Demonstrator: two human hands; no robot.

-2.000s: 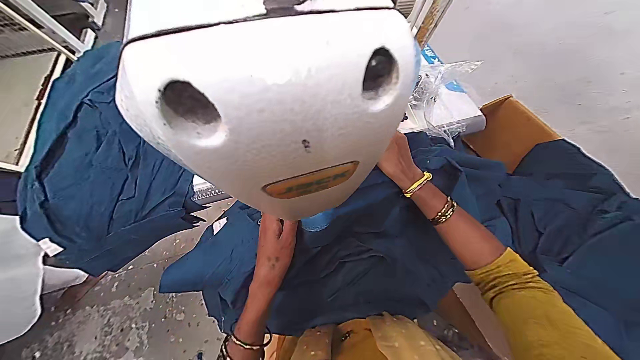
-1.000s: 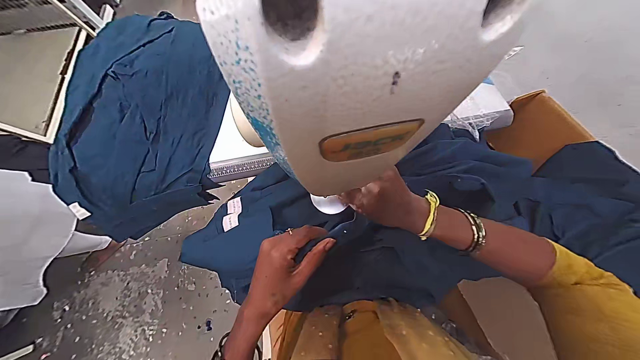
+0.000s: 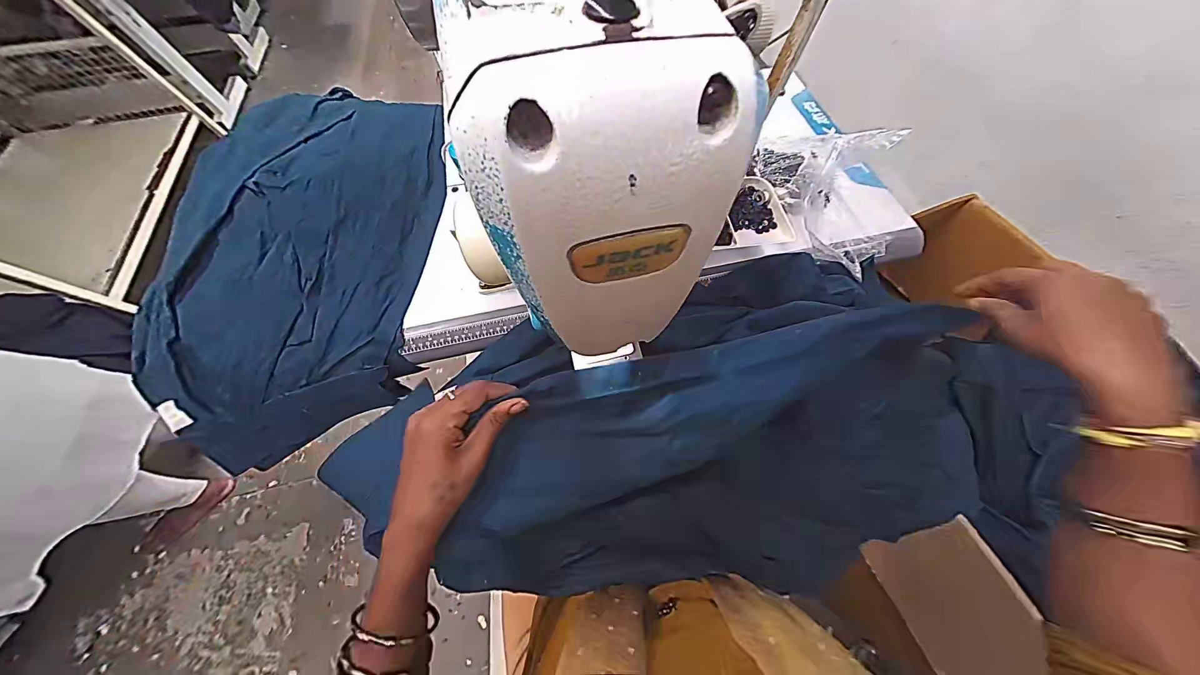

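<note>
A dark blue cloth garment [image 3: 712,450] lies stretched across the front of a white Jack sewing machine [image 3: 609,187], its upper edge passing by the machine's lower tip. With thumb and fingers my left hand [image 3: 450,450] pinches that edge, left of the tip. On the far right my right hand [image 3: 1078,328], slightly blurred, grips the other end of the same edge and holds it pulled out. The machine head hides part of the cloth behind it.
Another blue garment [image 3: 300,272] hangs at the left of the white worktable [image 3: 469,328]. Dark buttons fill a small tray [image 3: 755,211] beside a clear plastic bag [image 3: 834,187]. A cardboard box [image 3: 975,244] stands at right. A person in white clothing [image 3: 66,469] is at the left edge.
My right hand has moved from beside the machine's tip out to the right, drawing the garment's edge with it. The white label seen on the garment a second ago is now mostly hidden.
</note>
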